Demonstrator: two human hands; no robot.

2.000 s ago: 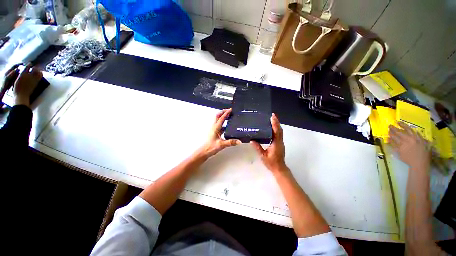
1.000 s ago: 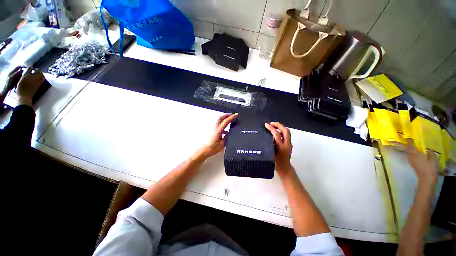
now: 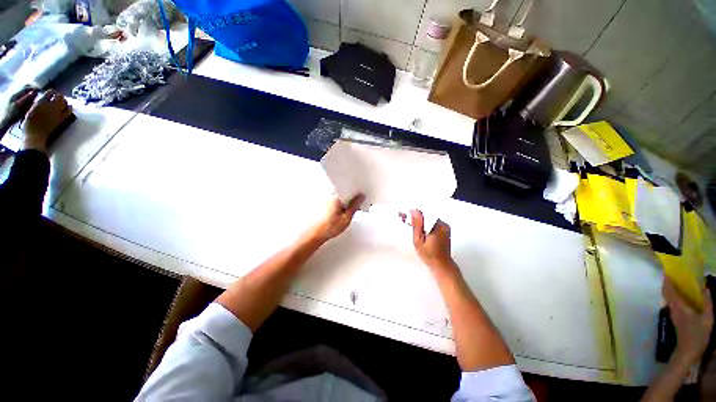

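A card cover (image 3: 392,172) is opened out in front of me with its plain white inside facing me and angular ends at left and right. My left hand (image 3: 339,217) grips its lower left edge between thumb and fingers. My right hand (image 3: 431,239) is just below the cover's lower right part, fingers raised and apart; it appears to hold nothing. The black printed outside of the cover is hidden from view.
A clear plastic bag (image 3: 323,133) lies on the black band (image 3: 235,111), partly behind the cover. Black covers are stacked (image 3: 518,153) by the kettle (image 3: 556,88). Yellow cartons (image 3: 608,206) and a neighbour's hand (image 3: 691,318) are at right. Another person's hand (image 3: 45,118) is at left.
The black cover, earlier held printed side up in both my hands, is now opened with its white inside showing. My right hand has let go. The neighbour's hand at right has moved down with a yellow carton.
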